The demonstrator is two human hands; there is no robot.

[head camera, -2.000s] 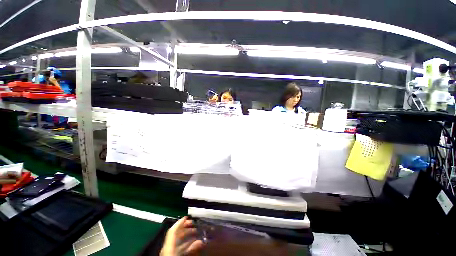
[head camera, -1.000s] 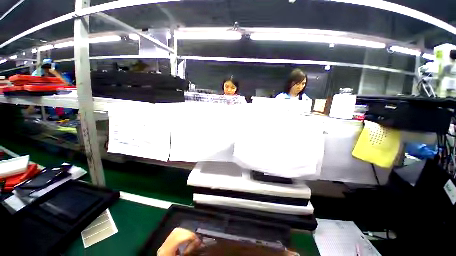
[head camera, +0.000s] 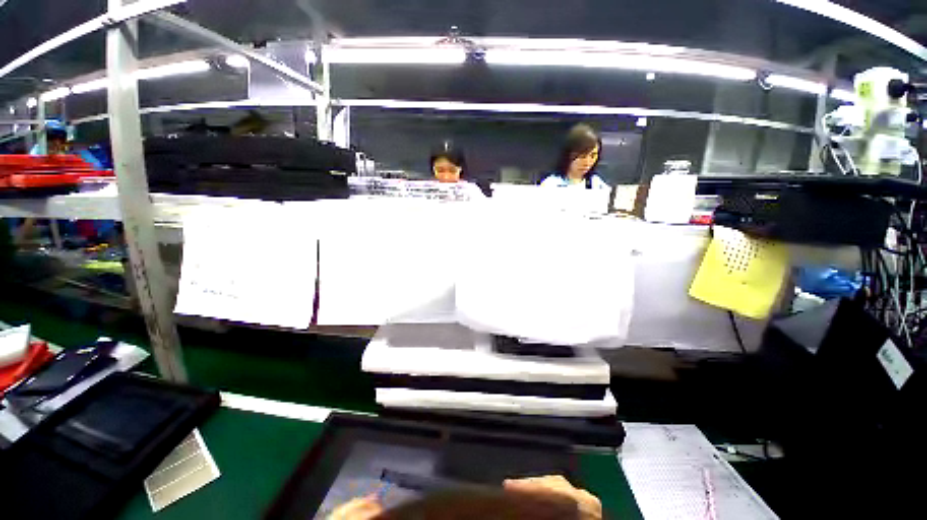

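A tablet (head camera: 447, 502) with a dark top edge and a brownish, reflective face is tilted at the bottom centre, over a black tray (head camera: 323, 457). My left hand (head camera: 356, 508) is at its left end, cut off by the picture's bottom edge. My right hand (head camera: 554, 496) is at its right end, fingers bent, also partly cut off. Both appear to hold the tablet; the thumbs are not clear. A pale, greyish sheet-like surface (head camera: 371, 464) shows in the tray's left part, behind the tablet. The tray's right part looks dark.
Left are another black tray (head camera: 122, 421), a cream label sheet (head camera: 183, 470) and a phone-like device (head camera: 71, 368) on white sheets. Behind are white and black stacked layers (head camera: 488, 391). Right is a record sheet (head camera: 671, 467) with a reddish pen. Two people sit beyond the hanging papers (head camera: 391, 264).
The tablet has tilted and lowered, uncovering the pale surface in the tray. My right hand has come into clear view at its right end. The camera view has shifted.
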